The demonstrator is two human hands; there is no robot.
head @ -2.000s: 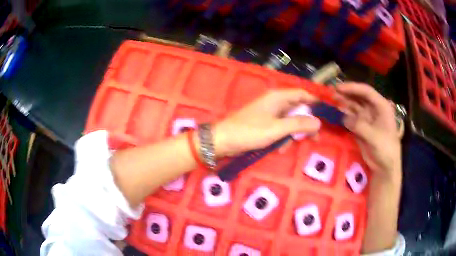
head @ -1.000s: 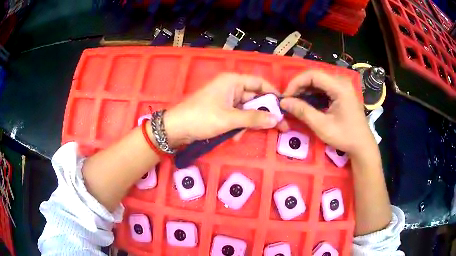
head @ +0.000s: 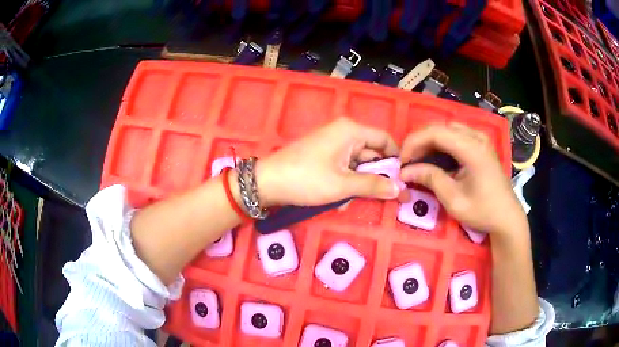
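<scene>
My left hand (head: pixel 329 166) holds a pink square watch case (head: pixel 381 167) between thumb and fingers above the red tray (head: pixel 254 101). A dark navy strap (head: pixel 298 215) runs from under this hand toward the wrist. My right hand (head: pixel 458 176) pinches at the case's right edge, with another dark strap (head: pixel 441 161) partly hidden inside its fingers. The joint between case and strap is covered by the fingertips. Other pink cases, such as one in a lower pocket (head: pixel 340 266), lie with round black sensors up.
Navy and beige strap pieces (head: pixel 417 74) lie along the tray's far edge. Stacked red trays with hanging navy straps (head: pixel 495 41) stand behind. A metallic-topped bottle (head: pixel 527 127) with a pale yellow ring is right of the tray. Another pocketed tray (head: pixel 577 81) is at far right.
Since two seconds ago, the right hand has closed in on the case's edge and its strap is now mostly tucked in the fingers. Since one second ago, the grip looks nearly the same; the view has shifted.
</scene>
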